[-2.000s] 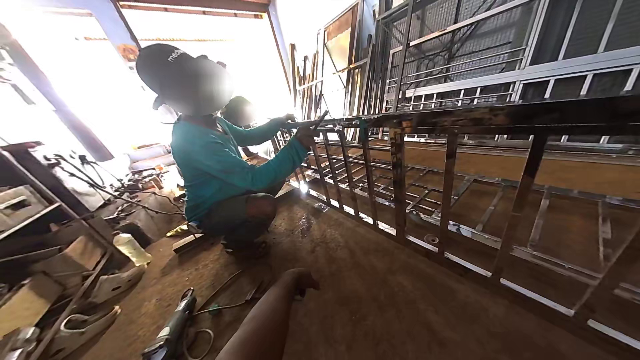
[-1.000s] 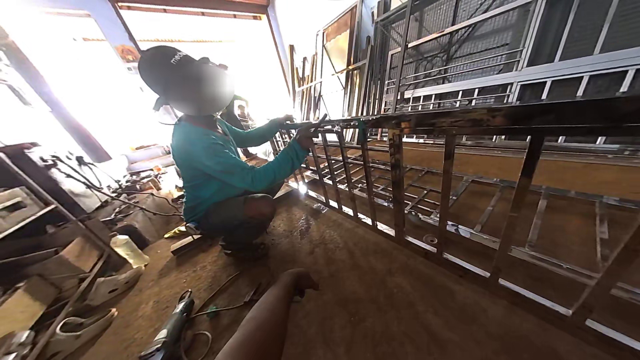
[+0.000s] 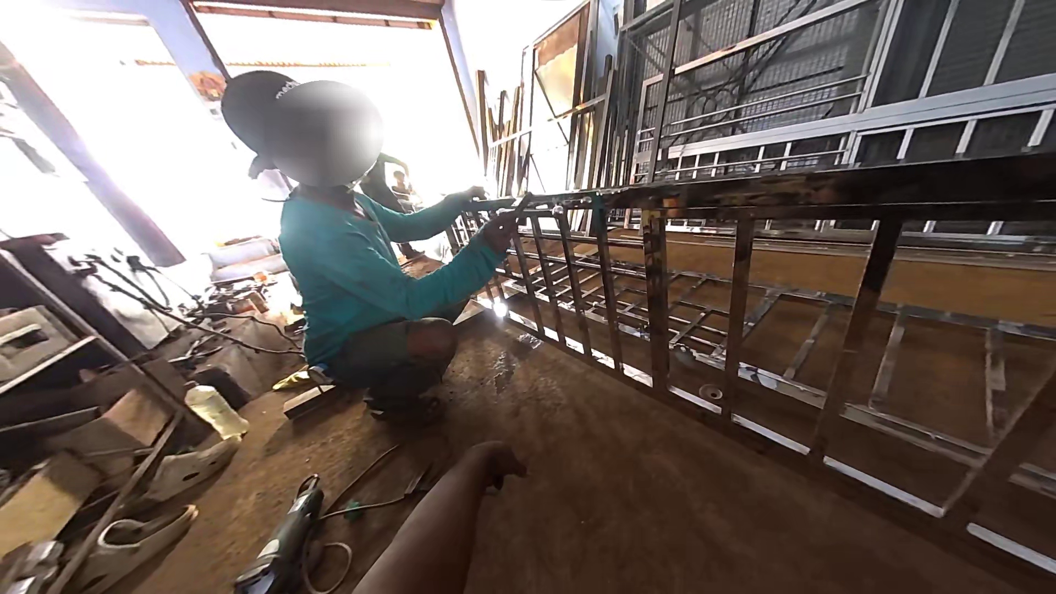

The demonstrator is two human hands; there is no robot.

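Observation:
My left hand (image 3: 495, 464) hangs over the floor in the lower middle, wrist bent and fingers pointing down and right; it touches nothing that I can make out, and its palm side is hidden. My right hand is out of view. Left of my forearm an angle grinder (image 3: 285, 536) lies on the floor with its cable. To the right a long welded metal frame with upright bars (image 3: 656, 305) stands on its edge. A crouching co-worker in a teal long-sleeved top (image 3: 355, 247) has both hands at its far top rail.
A plastic bottle (image 3: 216, 410), clog-type shoes (image 3: 136, 540) and scrap pieces lie at the left. Another barred metal frame (image 3: 792, 371) lies behind the upright one. Finished-looking metal grilles (image 3: 759, 82) lean at the back right. A flat metal piece (image 3: 309, 400) lies beside the co-worker.

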